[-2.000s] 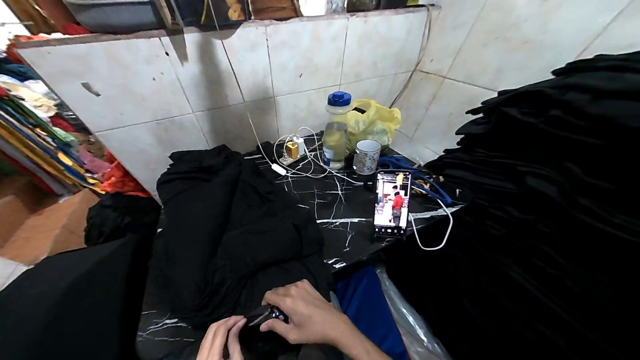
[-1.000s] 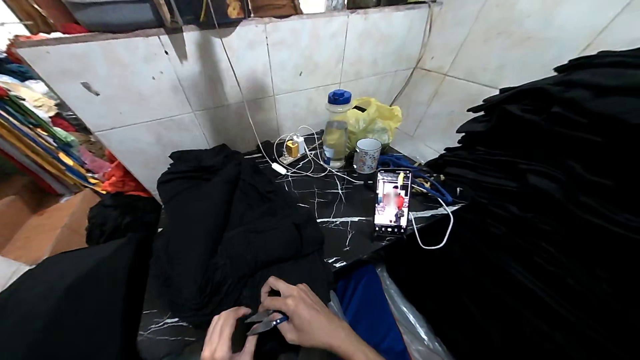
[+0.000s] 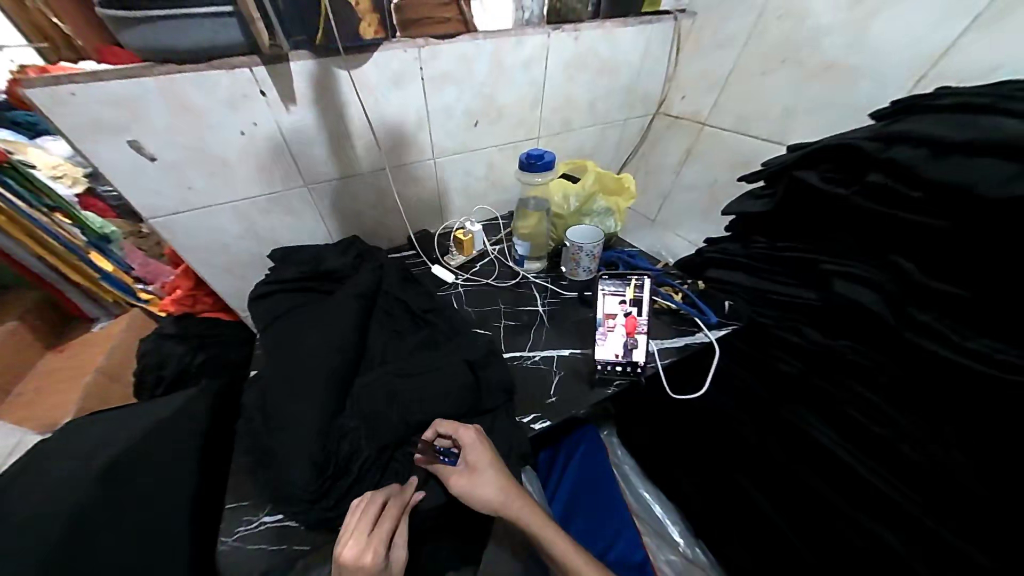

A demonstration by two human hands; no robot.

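My right hand (image 3: 468, 468) is closed on a small dark tool with a blue end, which looks like thread snips (image 3: 438, 454); its blades are hard to make out. Just to the left and nearer to me, my left hand (image 3: 378, 524) has its fingertips together on black fabric (image 3: 424, 500), seeming to pinch it. Both hands are over the near edge of a heap of folded black cloth (image 3: 376, 360), lying on the black marble-patterned table (image 3: 520, 312).
A lit phone (image 3: 622, 324) stands upright beyond my right hand, with a white cable. Behind it are a mug (image 3: 583, 252), a blue-capped bottle (image 3: 533, 216), a yellow plastic bag (image 3: 596, 200) and chargers (image 3: 464, 240). Tall black cloth stacks (image 3: 864, 336) rise on the right.
My right hand has lifted a little away from my left hand, with the tool in it. The snips' blades, plainly visible between the hands one second ago, now point left from my right fingers.
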